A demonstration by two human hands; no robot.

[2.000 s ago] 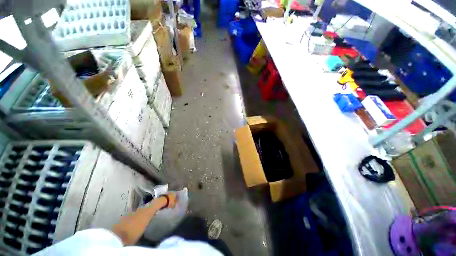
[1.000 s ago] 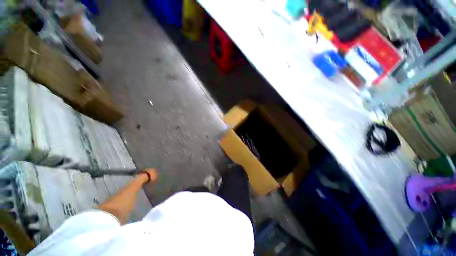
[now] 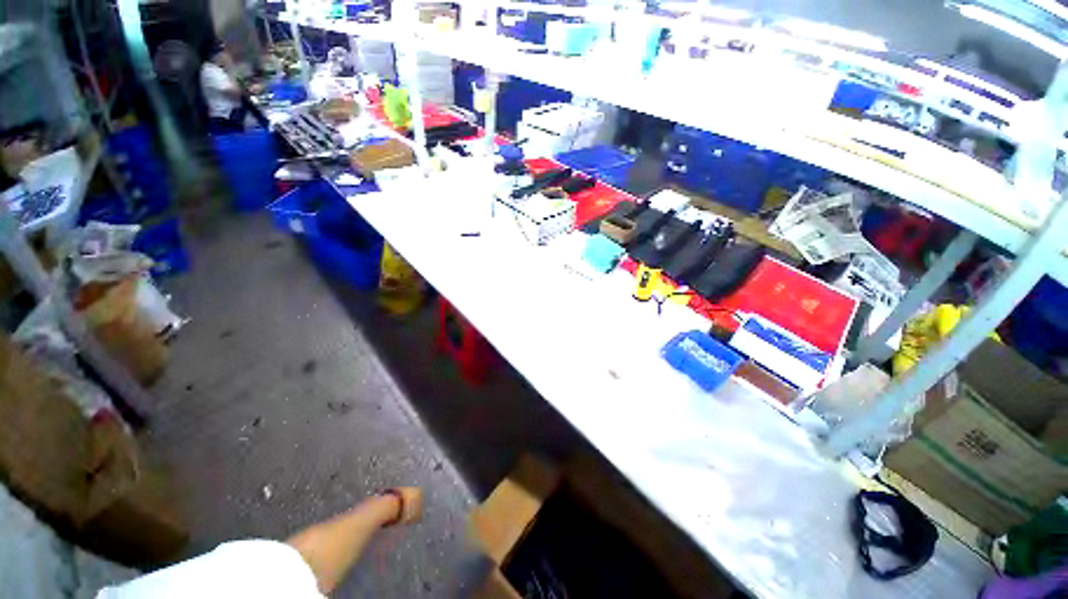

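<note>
My left hand (image 3: 404,505) is low in the picture, left of centre, above the grey floor, with a reddish band at the wrist and a white sleeve behind it. It is small and blurred; its fingers look curled, and I cannot tell whether it holds anything. My right hand is not in view. An open brown carton (image 3: 515,511) with dark contents stands on the floor to the right of my left hand, cut off by the bottom edge.
A long white workbench (image 3: 527,351) runs along the right, with dark parts, a blue box (image 3: 700,358) and a black coil (image 3: 894,534). A red stool (image 3: 466,342) and blue crates stand under it. Brown cartons (image 3: 123,491) line the left. A person (image 3: 220,91) is at the far left.
The view has swung up and along the bench. The white foam trays have mostly left the picture. The plastic bag seen at my left hand two seconds ago no longer shows.
</note>
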